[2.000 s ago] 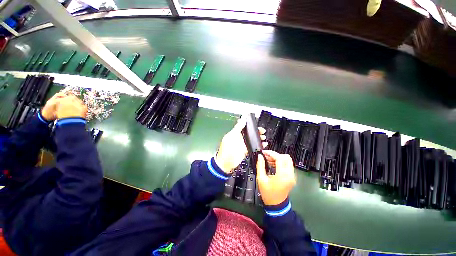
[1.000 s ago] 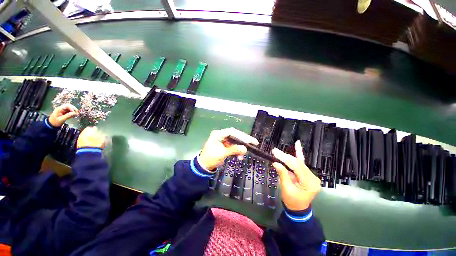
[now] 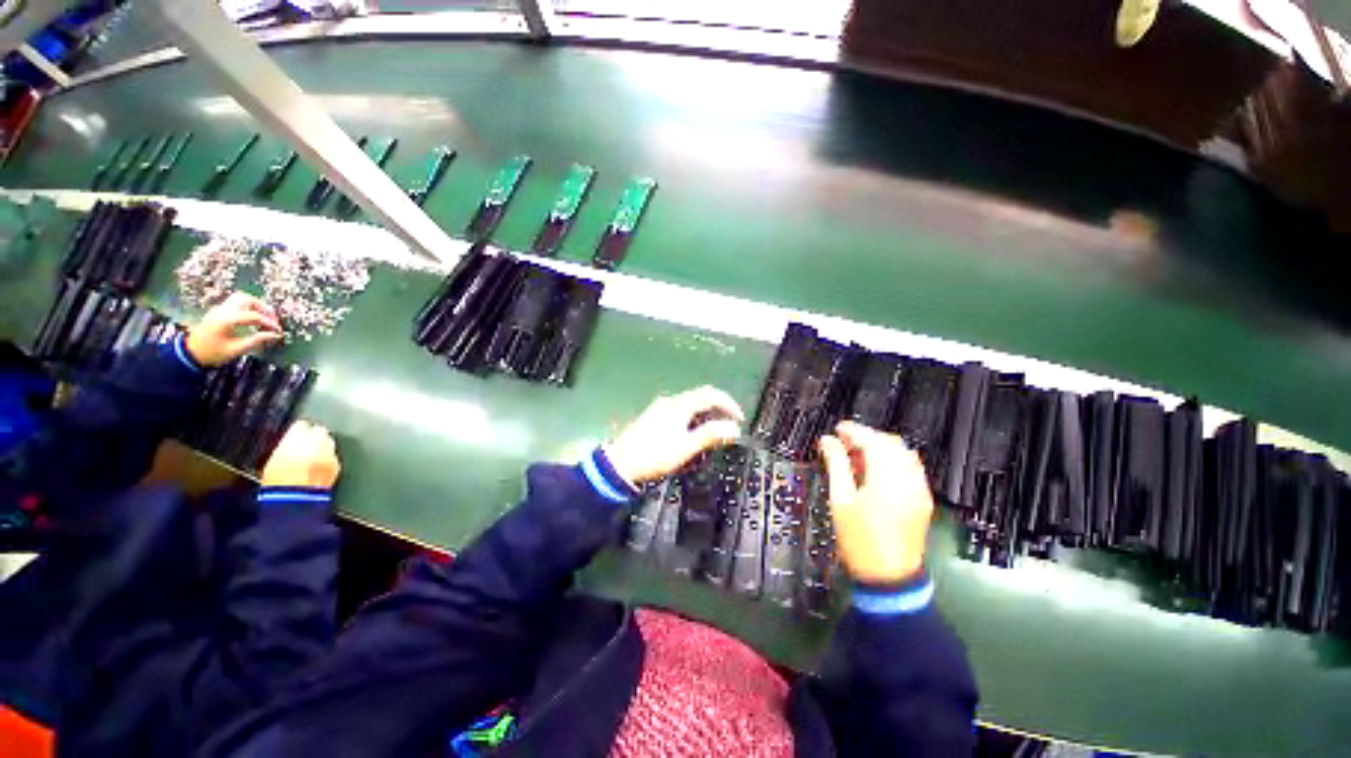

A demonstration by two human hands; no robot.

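Several black remote controls with small buttons lie side by side on the green bench right in front of me. My left hand is over the far left end of this row, fingers curled and apart, with no piece visible in it. My right hand is at the row's right side, its thumb and forefinger apart near the far ends of the remotes. The fingertips partly hide these ends; whether they touch them is unclear.
A long row of black case parts runs right. Another black pile lies left of centre. Green circuit boards lie beyond the white strip. At left, a neighbour's hands are near small metal parts and black pieces.
The dark piece held between both hands a second ago no longer shows in them. My hands have moved down around the button row. The neighbour's hands have shifted.
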